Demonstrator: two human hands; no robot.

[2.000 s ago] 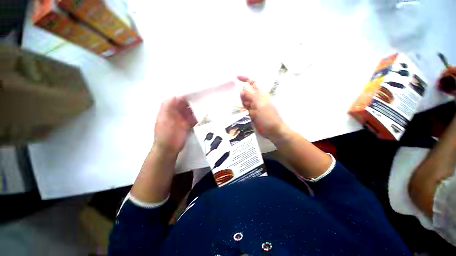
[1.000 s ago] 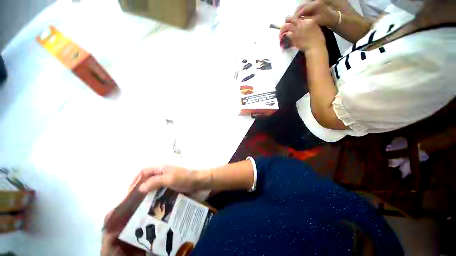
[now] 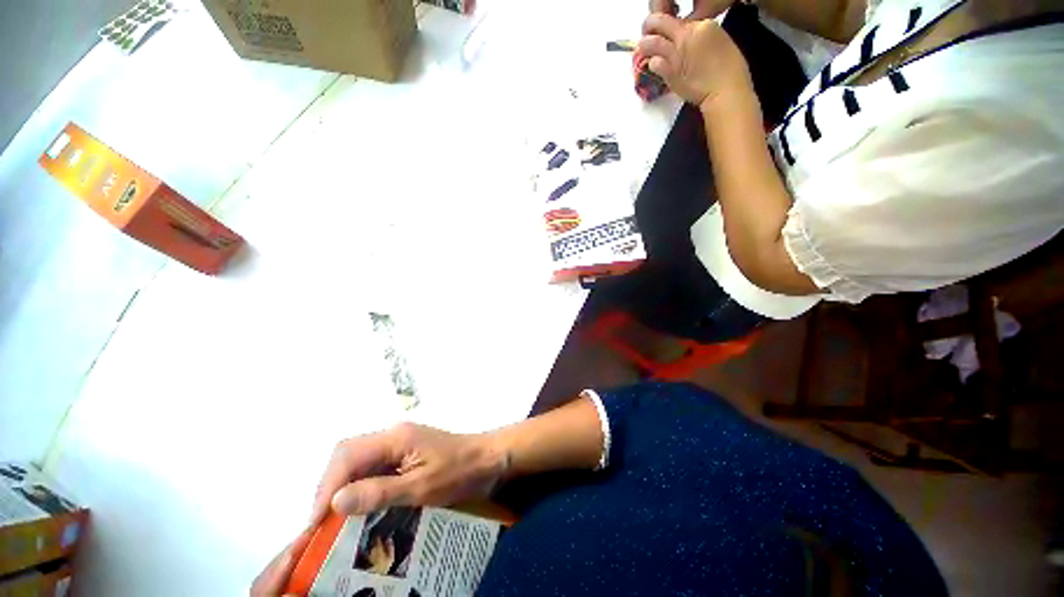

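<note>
A product box (image 3: pixel 449 548) with a white printed side and an orange end is at the bottom edge, against my dark blue top. My right hand (image 3: pixel 408 470) holds its upper end, thumb on the printed side near the orange edge. My left hand (image 3: pixel 275 574) is mostly cut off by the bottom edge; only a small part shows against the box's orange end. The box's lower part is out of the picture.
A slim green-patterned strip (image 3: pixel 394 359) lies on the white table (image 3: pixel 292 303). An orange product box (image 3: pixel 140 201) stands far left, others (image 3: pixel 41 531) lower left. A white-sided box (image 3: pixel 589 216) lies near a person in white (image 3: pixel 933 175). A brown carton (image 3: pixel 321 35) is at the back.
The view has swung right, bringing the person in white into fuller view. The held product box has gone lower in the picture and is more cut off. Both hands stay at it.
</note>
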